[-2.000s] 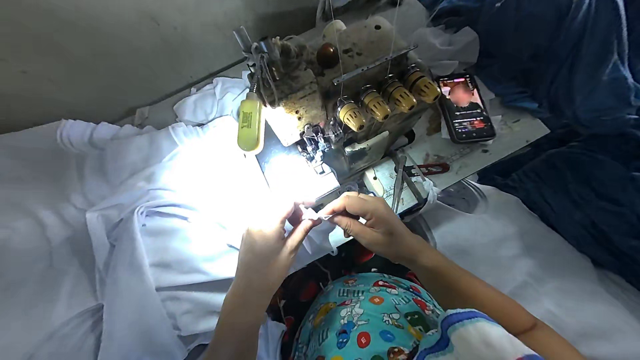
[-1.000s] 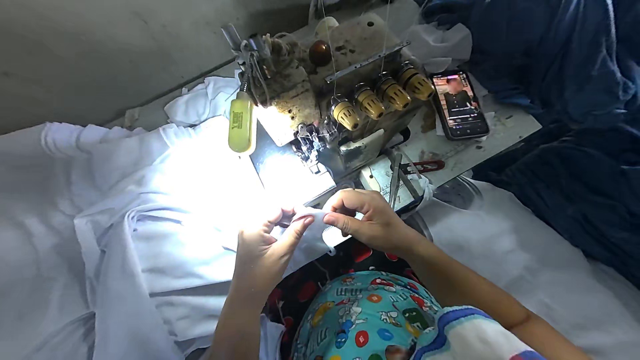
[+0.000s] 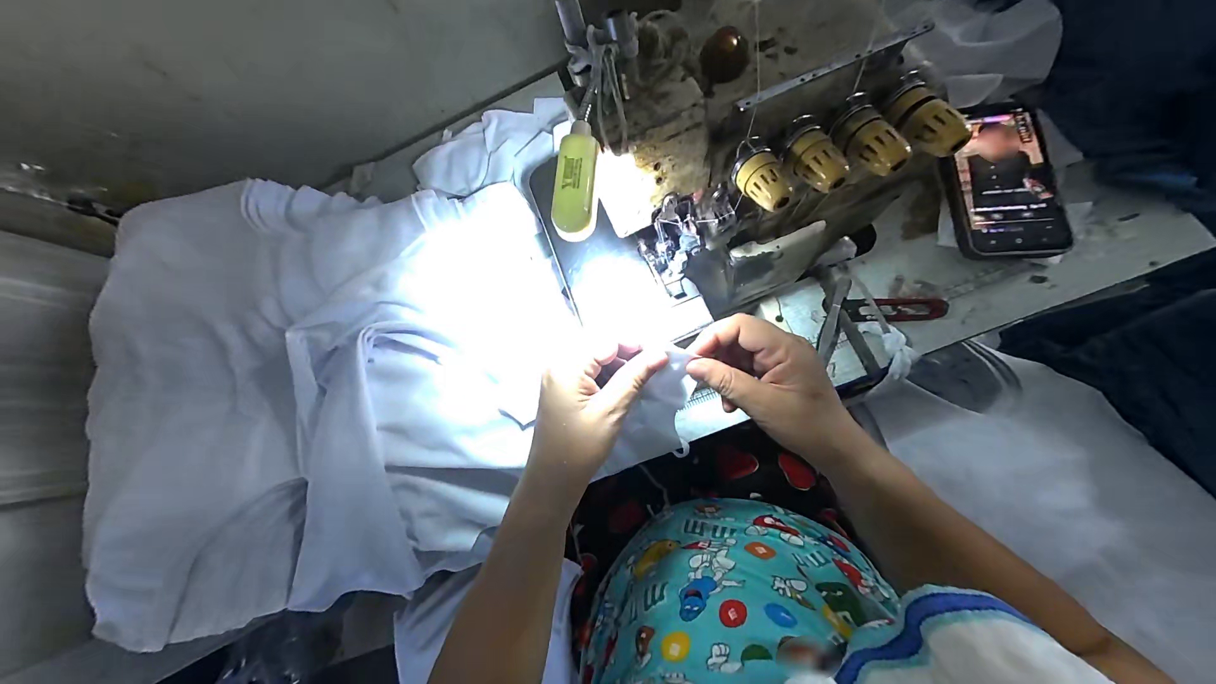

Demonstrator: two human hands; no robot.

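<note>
My left hand (image 3: 594, 404) pinches the edge of a small piece of white fabric (image 3: 673, 380) between thumb and fingers. Facing it, my right hand (image 3: 769, 380) grips the same piece at its right end. Both hands are in front of the sewing machine's needle and presser-foot area (image 3: 676, 242), nearer my body. A narrow loop hangs from the fabric below my fingers. Left of the hands, a large pile of white cloth (image 3: 247, 408) spreads over the work surface. Strong lamp light washes out the fabric beside my left hand.
A yellow-green lamp or holder (image 3: 576, 182) hangs left of the needle area. Yellow tension dials (image 3: 763, 178) line the machine. A lit smartphone (image 3: 1009, 180), scissors or snips (image 3: 836, 313) and a red-handled tool (image 3: 898, 309) lie at right. Dark blue cloth (image 3: 1140, 380) borders the table.
The white piece between my hands shows more of its surface than two seconds ago, and my fingers have shifted along it. Both hands keep their hold.
</note>
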